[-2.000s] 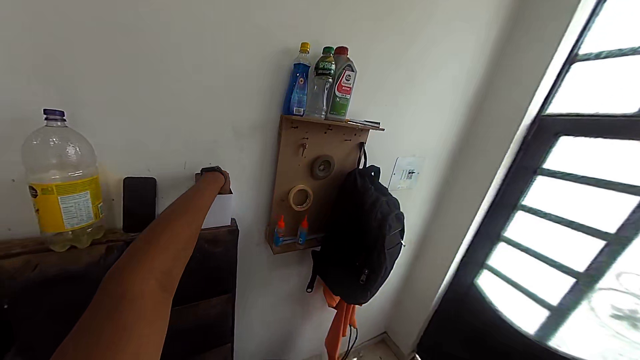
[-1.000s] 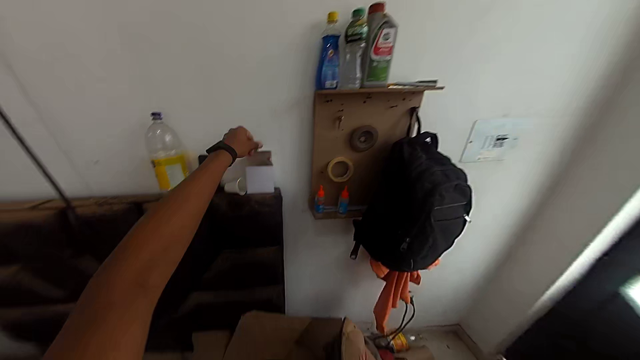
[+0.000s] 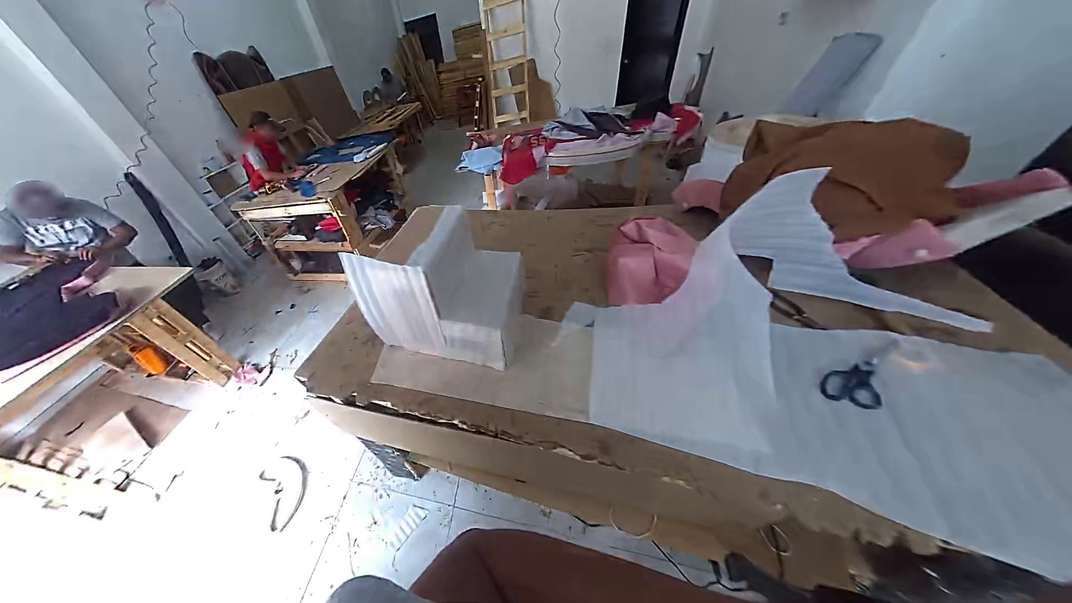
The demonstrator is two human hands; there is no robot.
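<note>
Neither my left hand nor my right hand shows in the head view. Across the middle stands a cardboard-topped workbench [image 3: 536, 427]. Thin white foam sheet [image 3: 946, 452] covers its right part, and scissors with dark handles [image 3: 851, 386] lie on it. A small chair-shaped form wrapped in white foam [image 3: 477, 301] stands at the bench's left end. Pink fabric [image 3: 649, 260] sits crumpled behind the foam. Brown fabric [image 3: 854, 172] is heaped at the back right, beside a curved cut piece of foam [image 3: 787, 209].
A person in grey [image 3: 71, 226] sits at a table on the left; a person in red [image 3: 266, 155] works farther back. Another table [image 3: 578, 146] holds piled cloth near a wooden ladder [image 3: 506, 63]. A brown rounded surface [image 3: 536, 569] is at the bottom edge. Scraps litter the tiled floor.
The view has swung from the wall shelf and hanging backpack to the workshop and bench. The arm that reached toward the small white box earlier is out of view.
</note>
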